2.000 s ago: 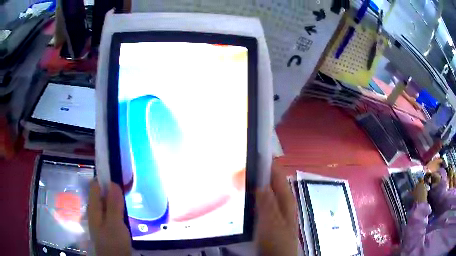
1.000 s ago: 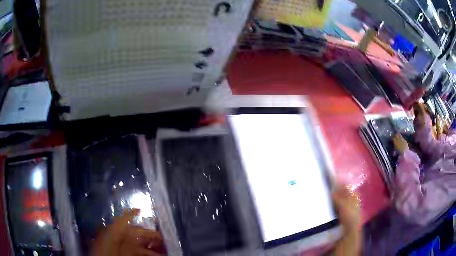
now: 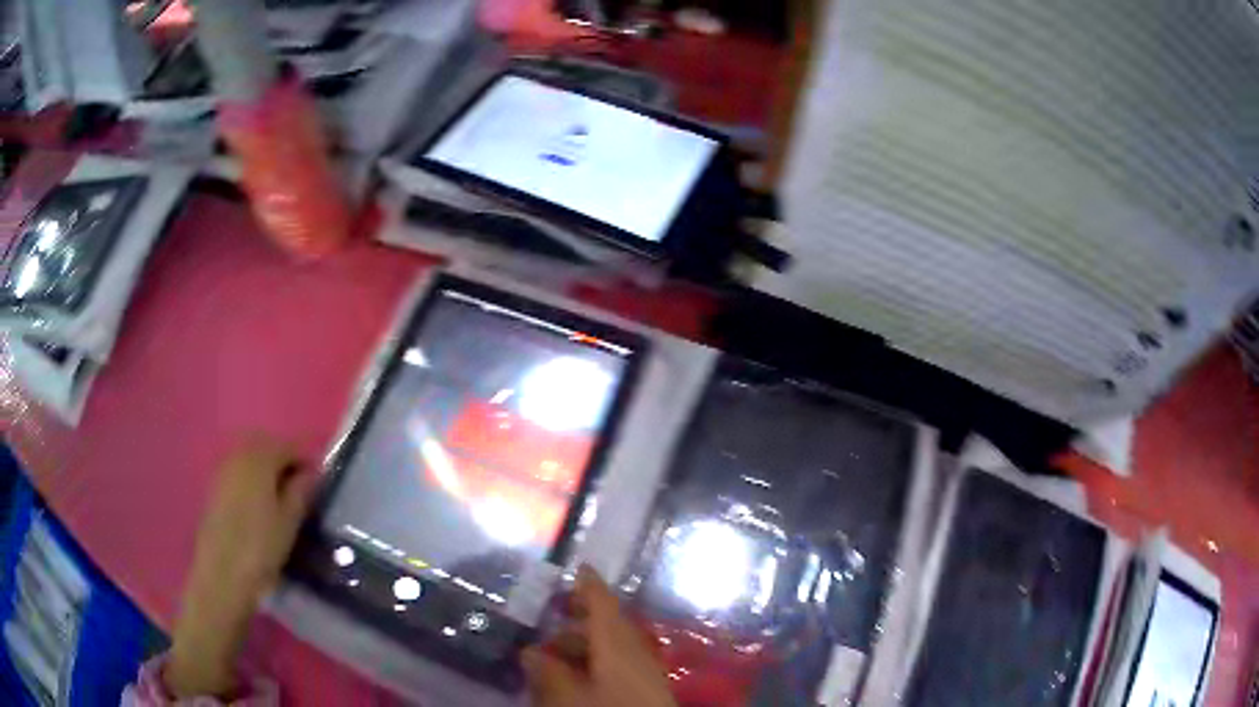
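A tablet [image 3: 470, 428] with a camera app screen lies in its white foam sleeve [image 3: 674, 414] on the red bench, glare on its film. My left hand [image 3: 246, 532] is at its left edge, fingertips curled against the edge. My right hand [image 3: 603, 652] is at its lower right corner beside a small white label [image 3: 532, 594], cut off by the bottom edge; its fingers are blurred, and whether they pinch anything is unclear. A dark-screened tablet [image 3: 787, 511] lies to the right, then another dark one [image 3: 1015, 594].
A white-screened tablet [image 3: 573, 152] tops a stack behind. The upright test chart [image 3: 1022, 207] stands at the back right. Another lit tablet [image 3: 1174, 649] is at the far right. Wrapped tablets [image 3: 76, 249] lie at the left; a blue crate [image 3: 49, 608] is below. An orange-pink object [image 3: 283, 173] stands behind.
The view has swung left. The white-screened tablet held earlier now lies at the far right, out of my hands. Both hands have moved to the camera-screen tablet at the left of the row.
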